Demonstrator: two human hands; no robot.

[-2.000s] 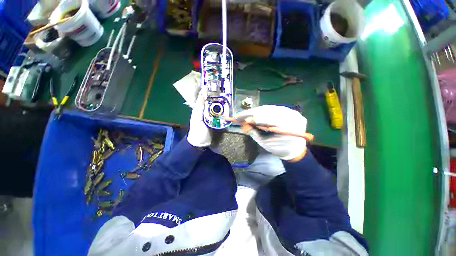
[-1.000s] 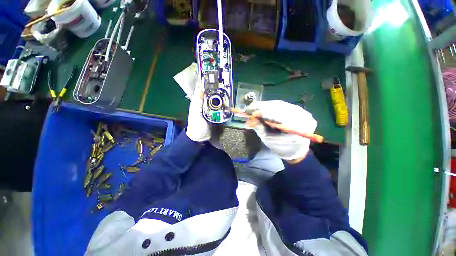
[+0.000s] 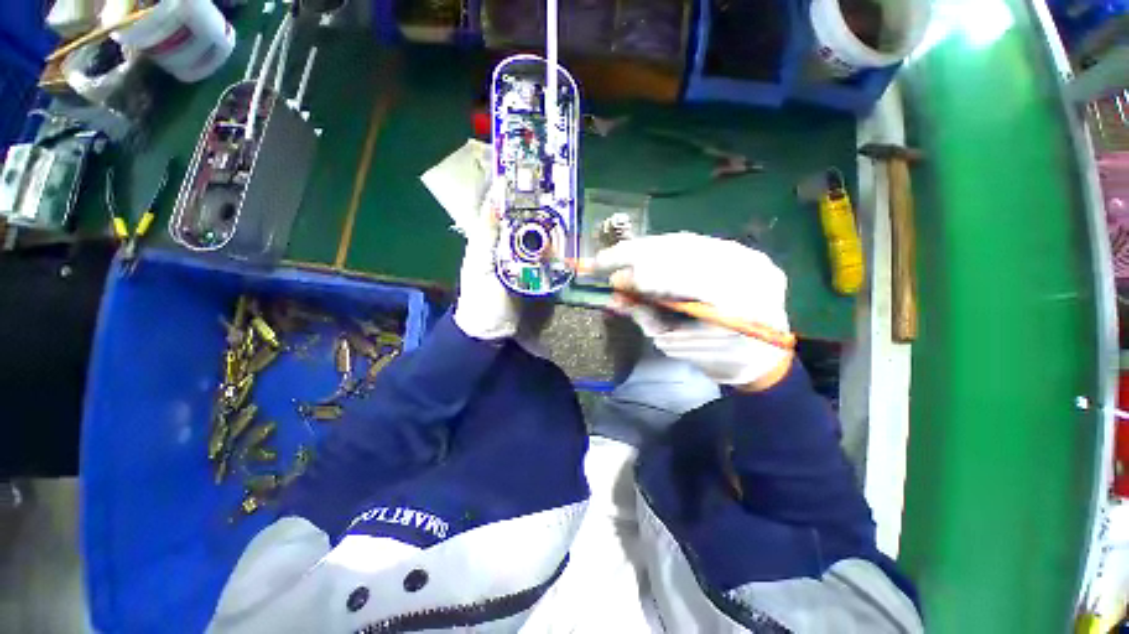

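Observation:
An oblong silver-grey lock housing (image 3: pixel 526 173) is held upright over the bench, its open side full of small parts facing me. A long thin silver-white bar (image 3: pixel 552 31) projects from its far end, and a round ring (image 3: pixel 531 239) sits near its lower end. My left hand (image 3: pixel 487 287), in a white glove, holds the housing from its left side and beneath; its fingers are mostly hidden. My right hand (image 3: pixel 706 297), gloved, grips a thin orange-brown stick (image 3: pixel 724 321). The stick's tip is at the housing's lower right, beside the ring.
A second grey housing (image 3: pixel 275 186) and yellow-handled pliers (image 3: pixel 133 227) lie left. A blue tote (image 3: pixel 149 409) with brass parts is lower left. Blue bins and a white tub (image 3: pixel 854 43) stand behind. A yellow-handled tool (image 3: pixel 841 242), hammer (image 3: pixel 903 248) and green conveyor (image 3: pixel 990 322) are right.
The housing and my left hand appear slightly higher in the picture. The stick's tip stays near the ring, with small shifts of my right hand. The view of the bench has shifted slightly.

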